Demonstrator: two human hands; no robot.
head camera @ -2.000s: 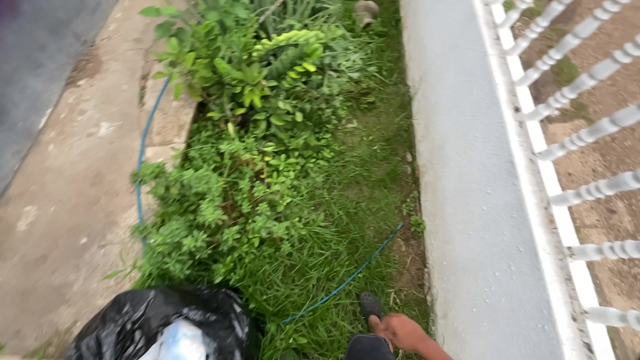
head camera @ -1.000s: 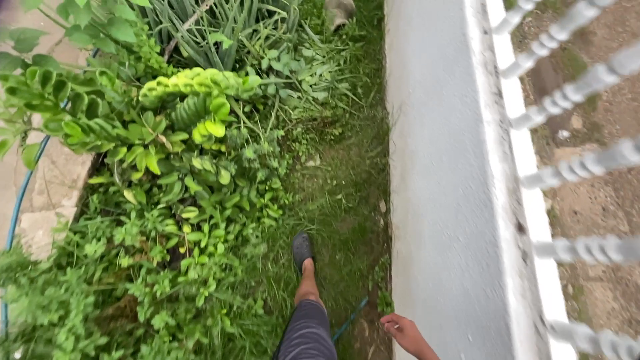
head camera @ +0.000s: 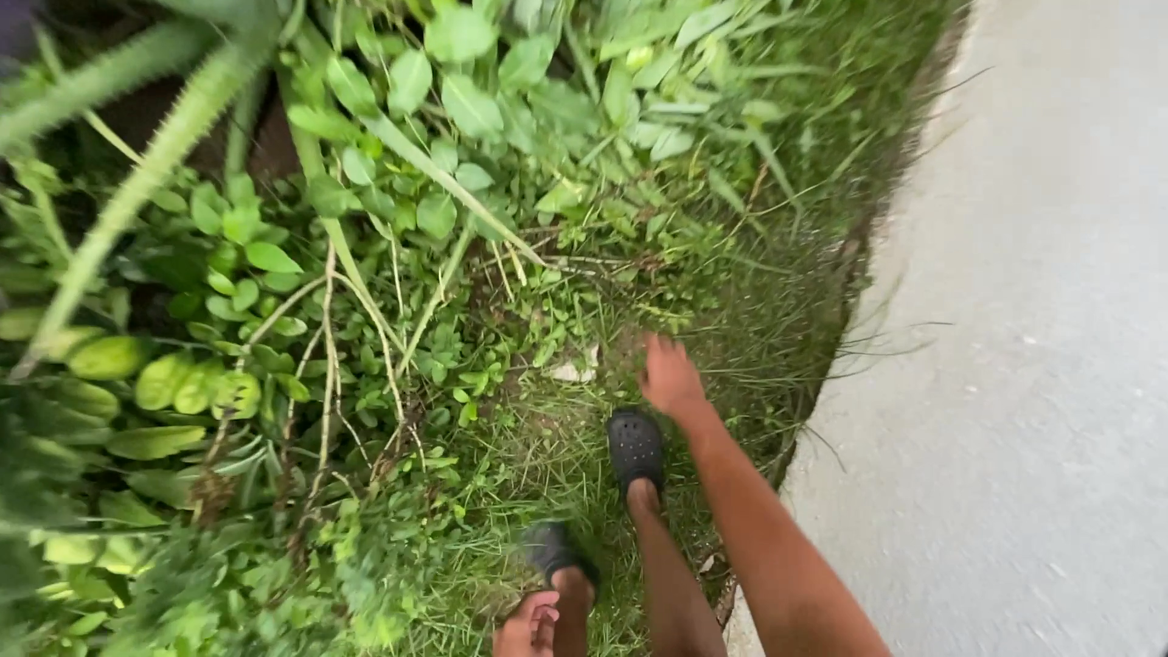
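My right hand (head camera: 673,376) reaches out above the grass, its fingers stretched forward and nothing seen in them. Just below it is a black perforated clog (head camera: 636,447) on my foot. At the bottom edge, my left hand (head camera: 527,626) has curled fingers; whether it holds anything cannot be told. It is near my other clog (head camera: 558,550), which is blurred. A pale flat piece (head camera: 577,367) lies on the ground to the left of my right hand. Long green spiny stems (head camera: 151,182) and leafy plants (head camera: 438,119) rise on the left.
A pale wall (head camera: 1013,347) runs along the right side, with a strip of grass (head camera: 803,210) at its foot. Thin bare branches (head camera: 330,365) stand among the leaves at the left. Cut or fallen leaves lie on the grass at the top.
The view has moved closer to the plants and the ground. My left hand and both feet have come into view. The black bag and blue hose from before are out of view.
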